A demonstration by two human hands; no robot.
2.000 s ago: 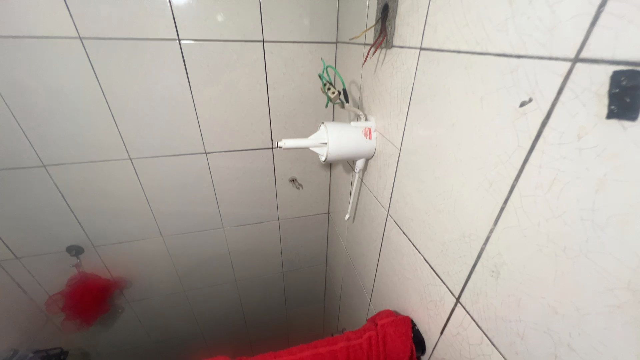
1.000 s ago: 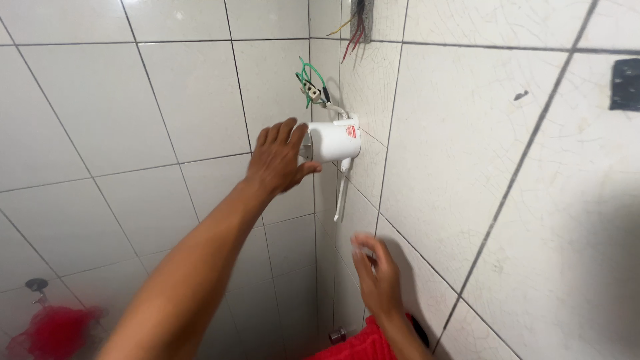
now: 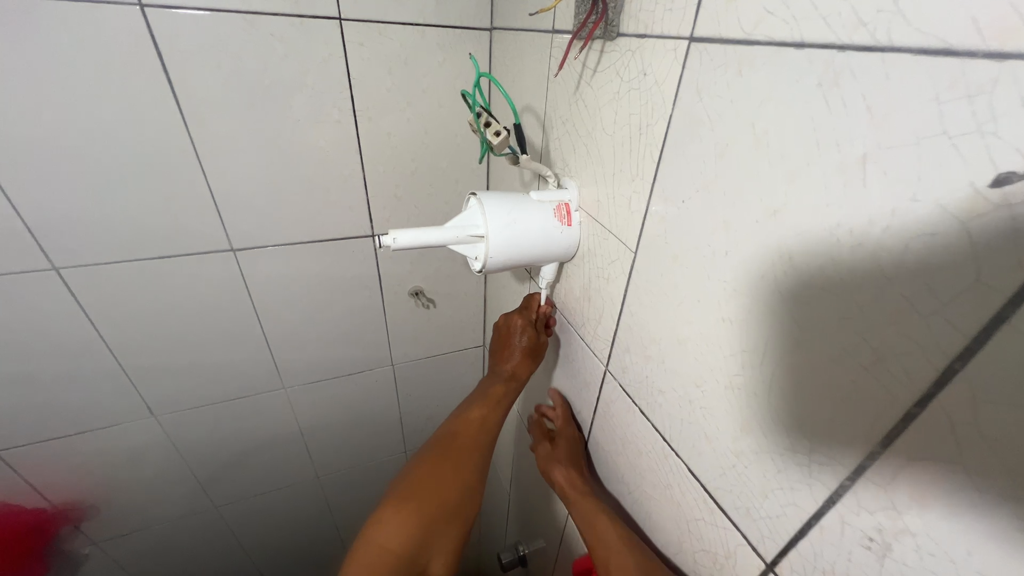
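Observation:
A white electric shower unit (image 3: 520, 232) is fixed to the tiled wall, its pipe arm pointing left and a thin white tube hanging from its underside. My left hand (image 3: 522, 336) is closed around that thin tube just below the unit. Lower and to the right, my right hand (image 3: 558, 440) is held near the wall with fingers curled apart, holding nothing visible. Above the unit, a terminal connector block (image 3: 489, 130) hangs with green wires (image 3: 502, 90) on a pale cable.
Red wires (image 3: 588, 32) with bare ends stick out of a wall box (image 3: 612, 18) at the top. A small wall hook (image 3: 418, 295) is left of my left hand. A metal valve knob (image 3: 512, 558) shows at the bottom, and a blurred red mesh thing (image 3: 32, 532) at lower left.
My left hand has moved from the unit's left end down to the thin tube and closed on it. A second before that, neither hand was in view.

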